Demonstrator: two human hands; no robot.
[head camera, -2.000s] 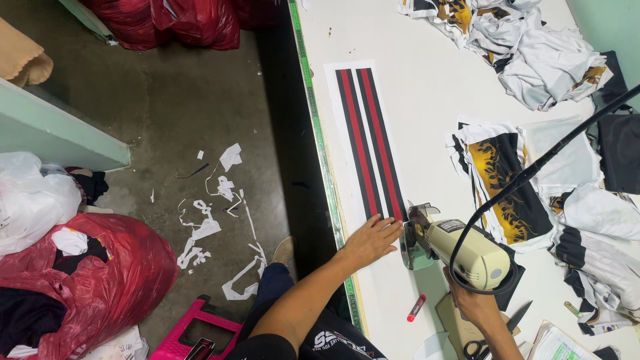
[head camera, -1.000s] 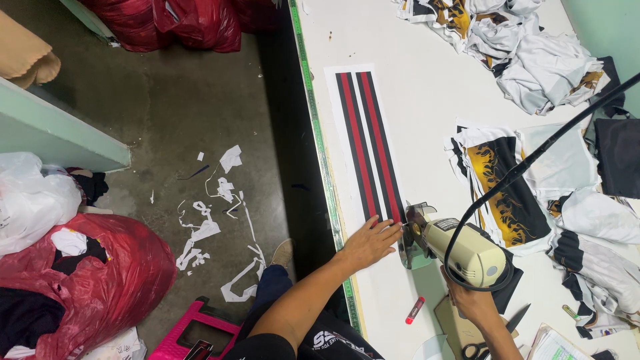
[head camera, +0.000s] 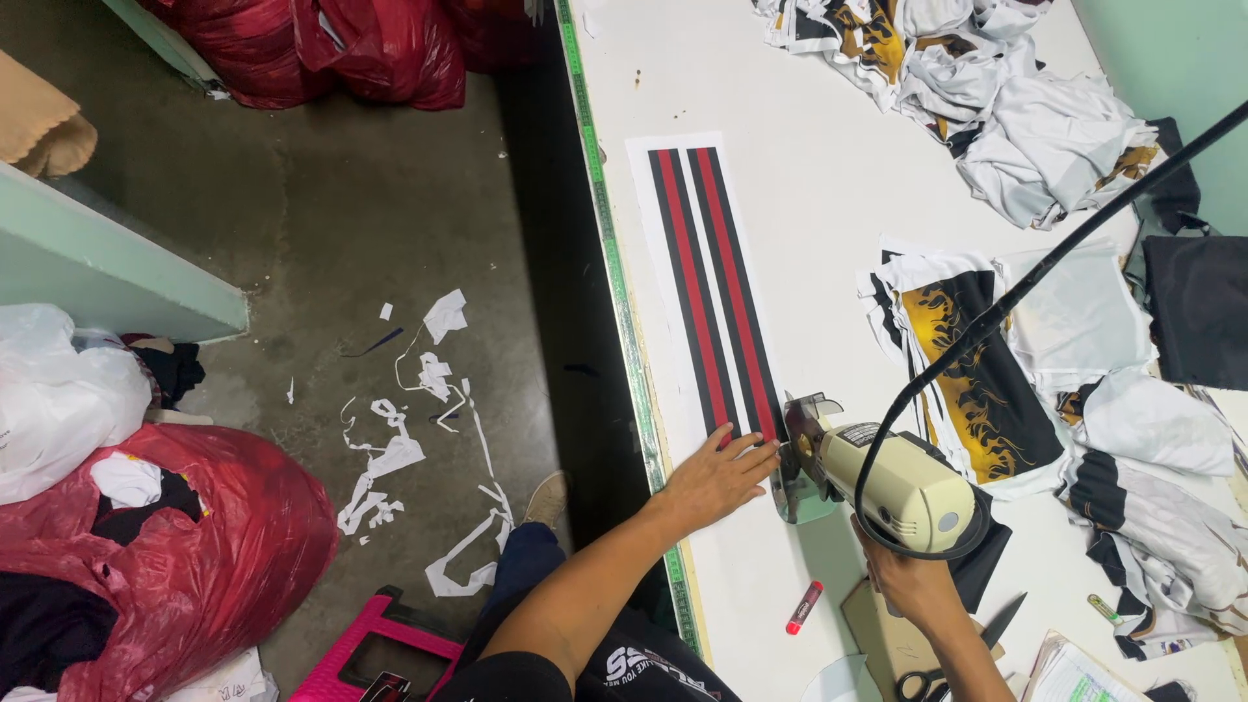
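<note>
A white fabric strip printed with black and red stripes lies lengthwise along the table's left side. My left hand rests flat on its lower end with the fingers spread. My right hand grips the lower side of a cream electric rotary cloth cutter, its handle mostly hidden by the motor body. The cutter's round blade and guard are at the right edge of the strip, near my left fingertips. A black cable arches up from the cutter to the right.
A red marker, scissors and an open notebook lie near the table's lower edge. Flame-printed fabric and crumpled white cloth lie at right. A green measuring tape runs along the table edge. Fabric scraps litter the floor.
</note>
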